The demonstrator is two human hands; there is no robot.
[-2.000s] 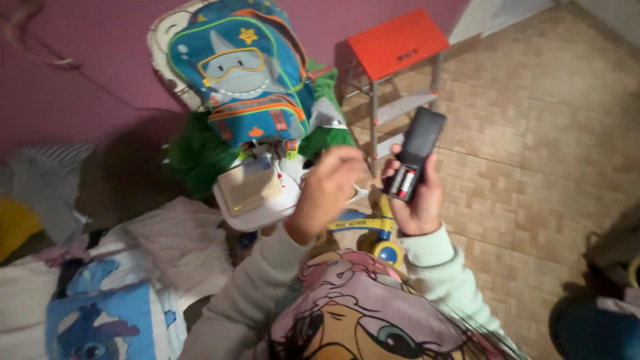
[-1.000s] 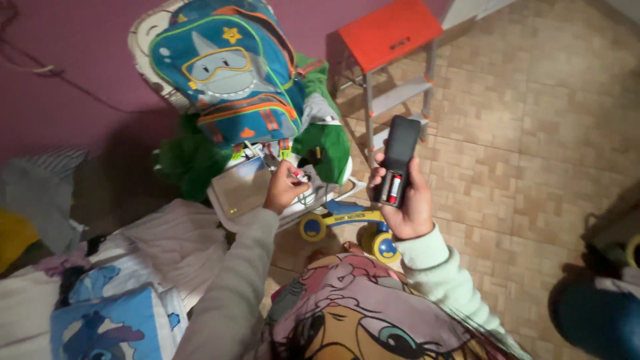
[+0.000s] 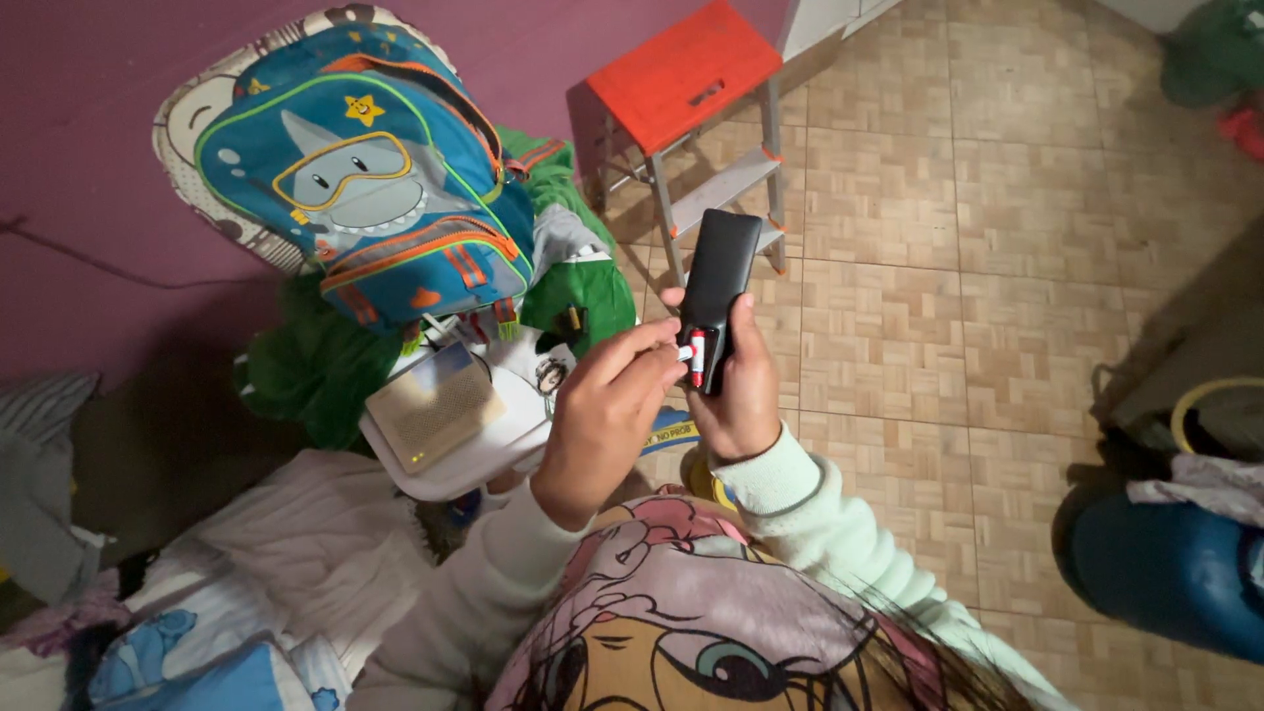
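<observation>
A black handheld device [image 3: 724,259], its battery compartment uncovered, lies in my right hand [image 3: 746,395], fingers along both sides. One red-and-white battery [image 3: 698,357] shows lengthwise in the compartment. My left hand [image 3: 614,405] pinches a small white-ended battery [image 3: 683,353] at the compartment's left edge; the fingers hide most of it. To the left, a beige box-like device [image 3: 434,407] rests on a white seat [image 3: 425,482] below a blue shark backpack [image 3: 365,178].
A step stool with a red top [image 3: 683,74] stands ahead on the tiled floor [image 3: 879,346]. Clothes and bedding [image 3: 306,543] are piled at the lower left. A blue container [image 3: 1165,563] is at the right. Part of a blue and yellow toy [image 3: 671,432] shows beneath my hands.
My left hand has moved from the white seat to the open compartment. Two batteries showed in the compartment two seconds ago. My right hand still holds the black device.
</observation>
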